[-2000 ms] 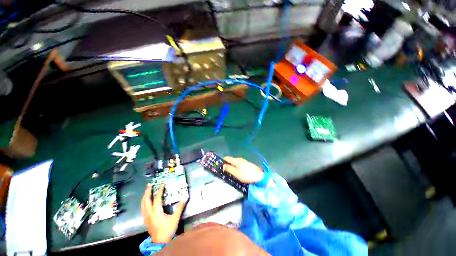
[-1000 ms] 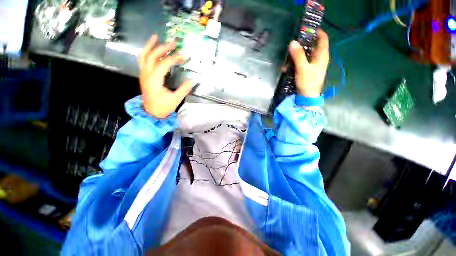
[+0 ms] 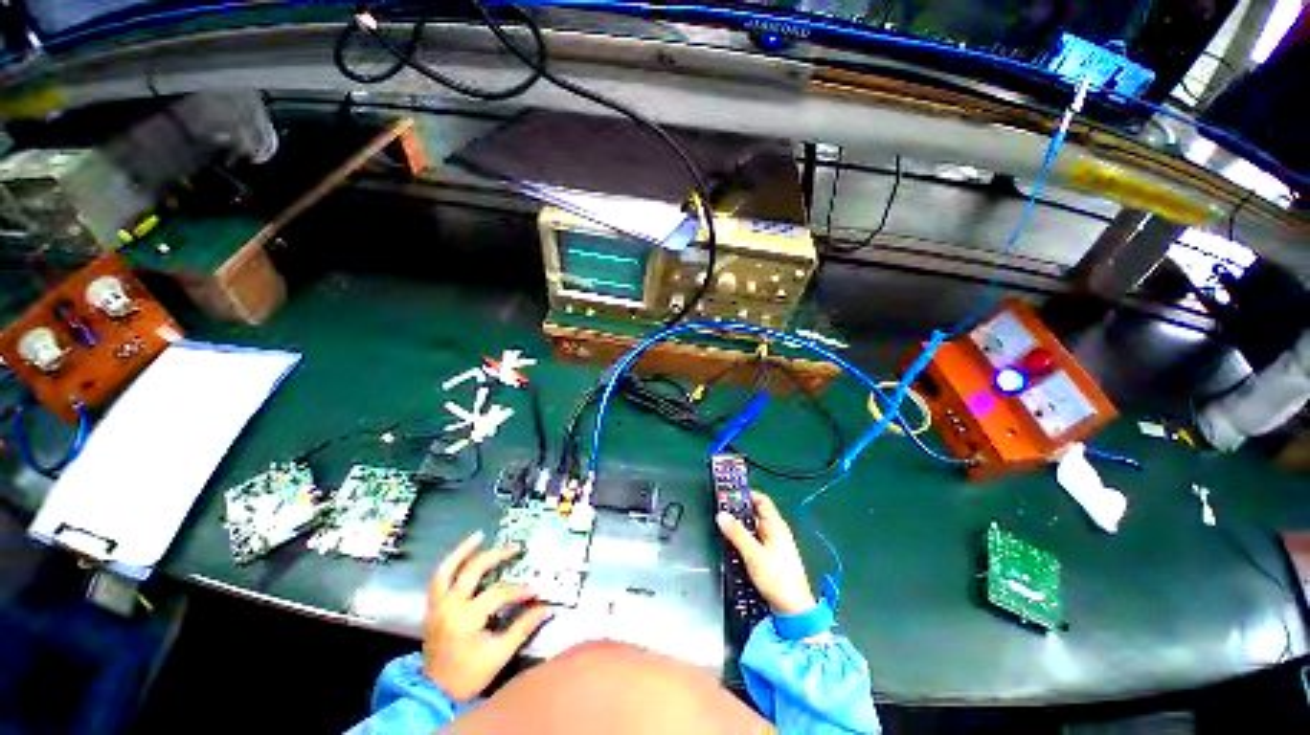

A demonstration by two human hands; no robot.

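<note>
A green-white circuit board point(image 3: 549, 553) lies on the grey sheet in front of me, with a blue cable point(image 3: 611, 381) and black leads at its far edge. My left hand point(image 3: 477, 615) rests at the board's near left edge with the fingers spread; whether it grips the board is hard to tell. My right hand point(image 3: 773, 557) holds a long black remote control point(image 3: 733, 493), its far end pointing away from me, the thumb on its buttons. A blue strap is on my right wrist.
Two more boards point(image 3: 365, 510) and a clipboard with paper point(image 3: 173, 445) lie left. White connectors point(image 3: 481, 417) lie behind the boards. An oscilloscope point(image 3: 675, 273) stands at the back. An orange-red box point(image 3: 1013, 388), white tissue point(image 3: 1092, 488) and small green board point(image 3: 1023, 577) are right.
The view has swung down and back up, now showing more of the bench and the shelf. The remote stays in my right hand and now points more straight away from me. My left hand stays by the board.
</note>
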